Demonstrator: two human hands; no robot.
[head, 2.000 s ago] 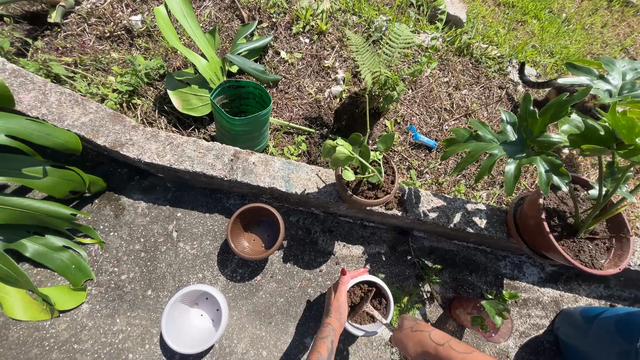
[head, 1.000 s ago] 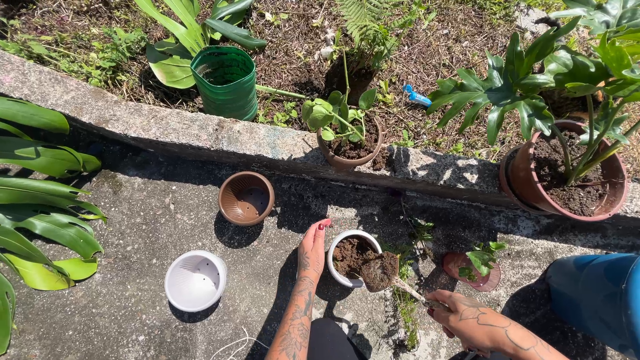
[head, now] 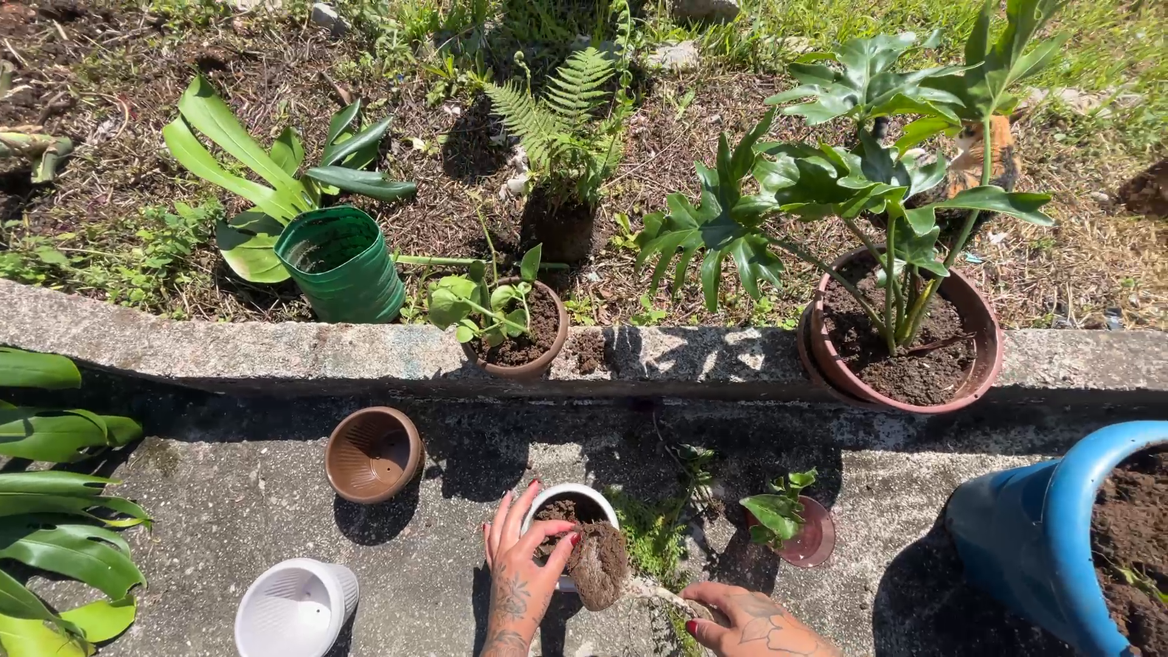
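A white pot (head: 598,497) with dark soil in it stands on the concrete at the lower middle. My right hand (head: 753,620) grips the handle of a small hand trowel (head: 652,591). The trowel's blade, loaded with a clump of soil (head: 599,564), is over the pot's right side. My left hand (head: 525,566) reaches over the pot's left side, its fingers spread and the thumb and a fingertip at the soil clump. Whether the left hand pinches any soil cannot be told.
An empty brown pot (head: 374,454) and a white pot (head: 297,610) stand left. A blue container of soil (head: 1013,538) is at right, near a small potted plant (head: 808,532). Along the concrete curb (head: 210,351) are a terracotta pot (head: 525,365), a large potted plant (head: 990,360) and a green container (head: 342,274).
The trowel was down in the pot two seconds ago, then lifted with soil at its right edge. My left hand has moved from the pot's left side to over its opening, by the soil clump.
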